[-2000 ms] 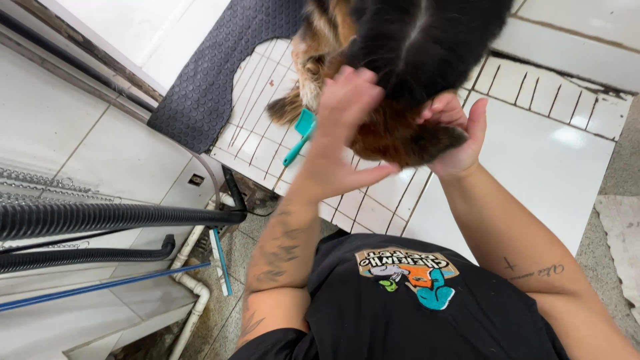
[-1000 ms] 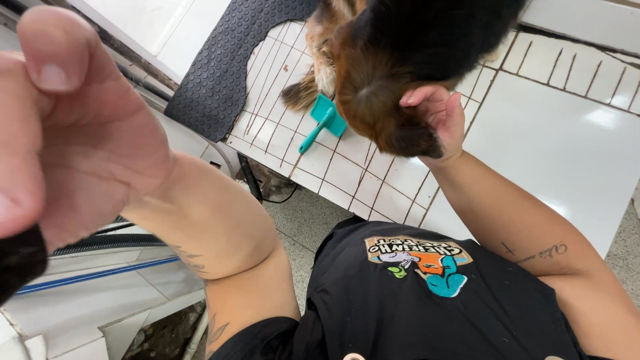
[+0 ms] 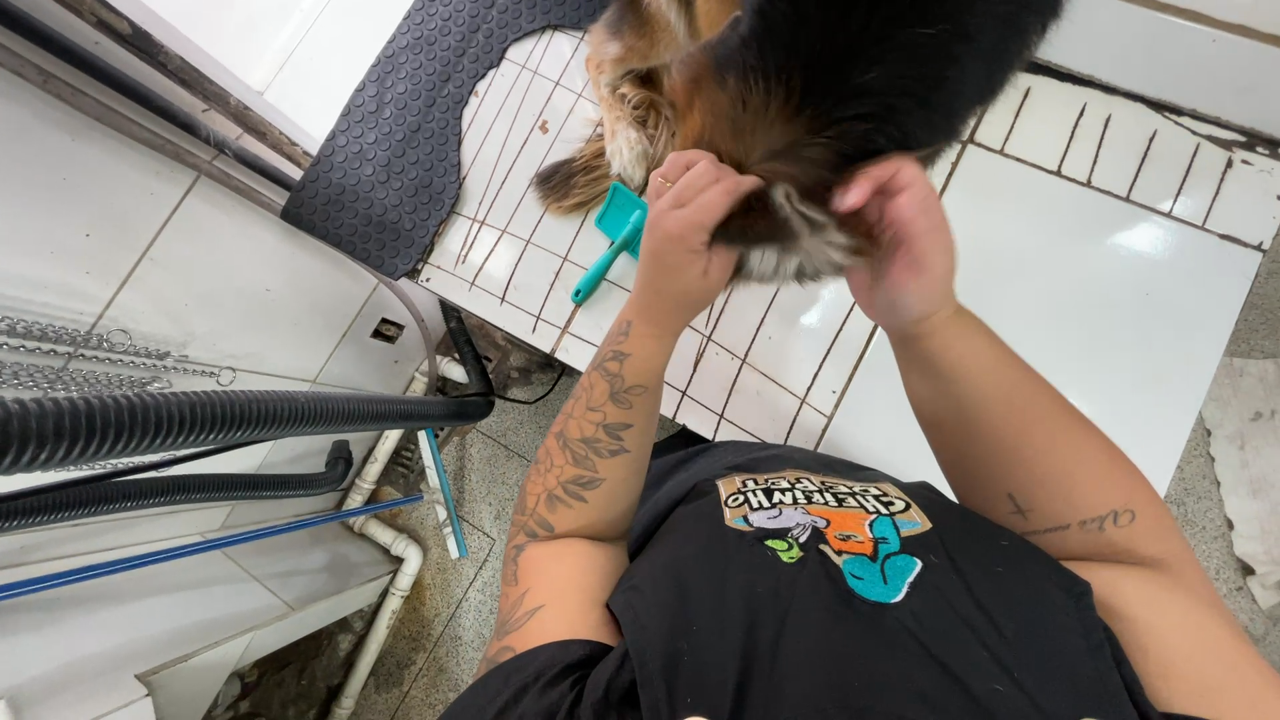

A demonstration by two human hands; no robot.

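Note:
A long-haired black and brown dog stands on the white tiled table, its head out of view. My left hand, with a ring on one finger, has its fingers closed on a tuft of the dog's dark and grey fur. Opposite it, my right hand touches the other side of the same tuft; its grip is partly blurred. A teal slicker brush lies on the tiles just left of my left hand, close to a furry paw.
A black studded rubber mat covers the table's upper left. Beyond the table's left edge run a black corrugated hose, metal chains, white pipes and a blue pole. Speckled floor shows below.
One second ago the hand now on the left of the fur was raised near the camera at the left; it has come back to the dog. The other hand has stayed at the fur.

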